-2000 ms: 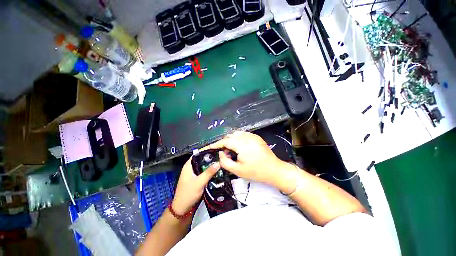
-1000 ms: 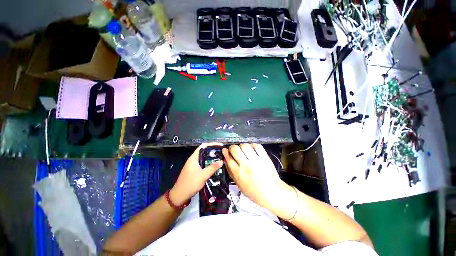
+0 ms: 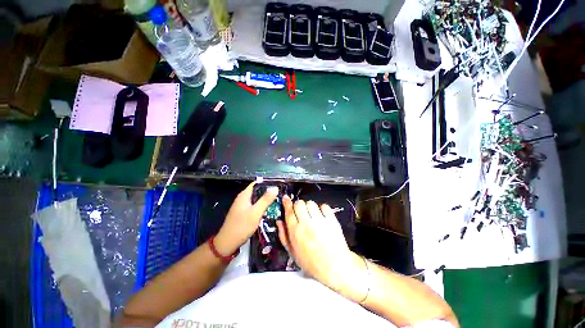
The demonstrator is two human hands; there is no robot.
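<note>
A black lock housing [image 3: 262, 253] is held above my lap, its inside facing up. A small green circuit board [image 3: 273, 209] and thin red and white wires show in it. My left hand [image 3: 242, 214] grips the housing's upper left side, with the thumb over the top end. My right hand [image 3: 313, 238] is at the housing's right side, fingers bent and fingertips near the board. Whether it grips the housing or a small part is hidden.
The green mat [image 3: 308, 122] holds a blue-white glue tube [image 3: 265, 79], red-handled cutters [image 3: 291, 84], black panels at left [image 3: 200, 134] and right [image 3: 387, 152], and white scraps. Open panels [image 3: 301, 32] line the back. Boards and cables [image 3: 507, 173] lie right; a blue crate [image 3: 170, 234] stands left.
My right hand has moved slightly down along the housing, and its fingers are more bent. My left thumb has shifted up toward the housing's top end. The view has also shifted.
</note>
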